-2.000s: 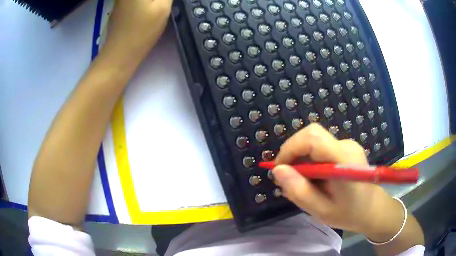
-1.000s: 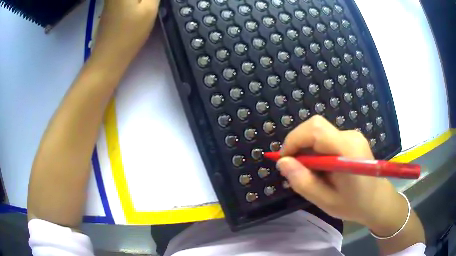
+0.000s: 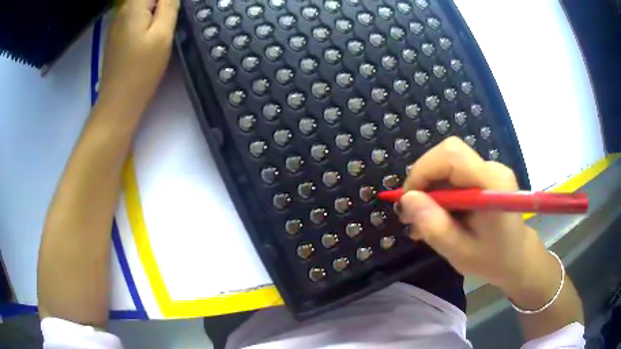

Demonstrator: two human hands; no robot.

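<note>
A black component tray (image 3: 225, 146) lies tilted on the white bench, its near end over the front edge. Rows of small round silver metal parts (image 3: 308, 126) sit in its pockets, one in each. My right hand (image 3: 463, 204) grips a red marker pen (image 3: 504, 200) between thumb and fingers, with the tip pointing left at a part in the lower middle of the tray; whether it touches is unclear. My left hand (image 3: 146, 20) is at the tray's upper left edge, partly cut off by the top of the picture; its fingertips are not clearly seen.
Yellow tape (image 3: 147, 249) and blue tape (image 3: 122, 266) run along the left and front of the bench. A black stack with ridged, saw-like edges (image 3: 48, 27) is at the upper left. My lap in light clothing (image 3: 368, 317) is below the tray's near end.
The tray has shifted left, and my left hand has moved left with it. My right hand has moved right and slightly up with the marker, its tip now over a different part.
</note>
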